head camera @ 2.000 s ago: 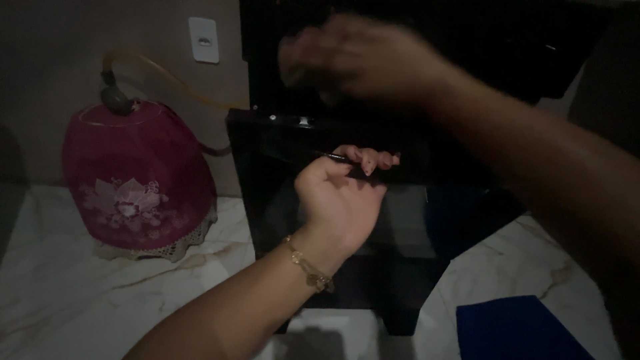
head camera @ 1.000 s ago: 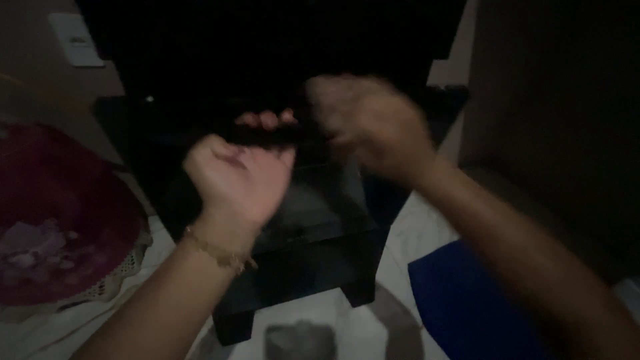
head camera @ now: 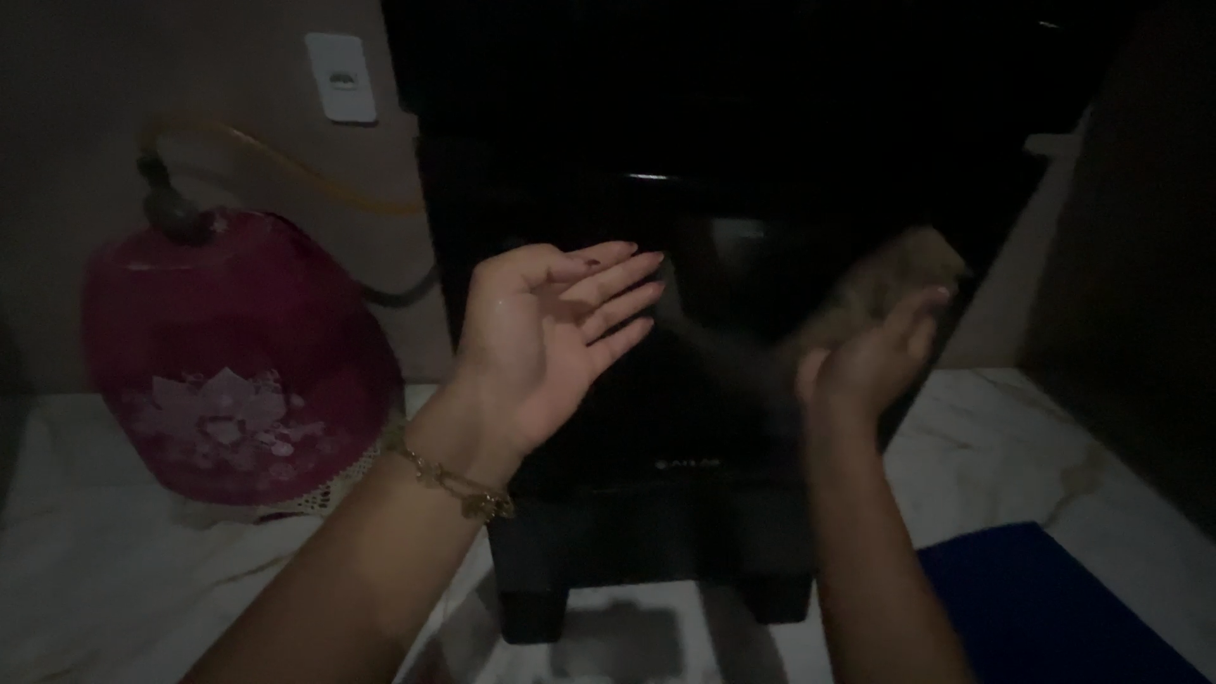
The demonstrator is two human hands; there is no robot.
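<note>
A black stove with a glossy front stands on short feet, its front door upright and dark. My left hand is before the left part of that front, palm turned up, fingers extended and holding nothing; a bracelet circles its wrist. Over at the right side of the front, my right hand holds a pale, blurred cloth or sponge near or against the dark surface. Whether the cloth touches the front cannot be told.
At left stands a gas cylinder under a magenta cover with a flower print and lace hem. An orange hose runs from its top toward the stove. A white wall outlet is above. A blue mat lies on the marbled floor.
My left fingers, curled at the door's upper edge before, are now extended away from it. The stove door is now up against the front. My right hand has moved lower and to the right.
</note>
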